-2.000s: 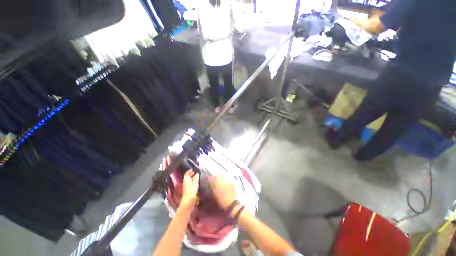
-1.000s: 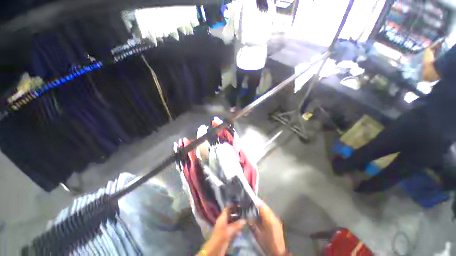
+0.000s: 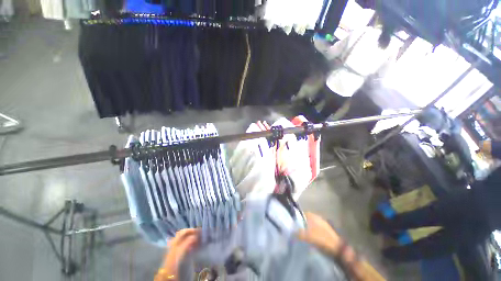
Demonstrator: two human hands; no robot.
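Light blue and striped shirts hang close together on black hangers from the long rack rail. Red and white garments hang farther right on it. A grey-blue garment with a black hanger is off the rail, held in front of me; it is blurred. My left hand is at its left side by the shirt hems, fingers curled on the cloth. My right hand grips it near the shoulder on the right.
A rack of dark garments stands behind. Metal rack feet are at lower left. A person in white bends at upper right. Another in dark clothes is at right, by a cluttered table and a cardboard box.
The view has turned left, bringing the striped shirts to the middle. My hands have moved apart, with the grey-blue garment now spread between them, away from the red garments.
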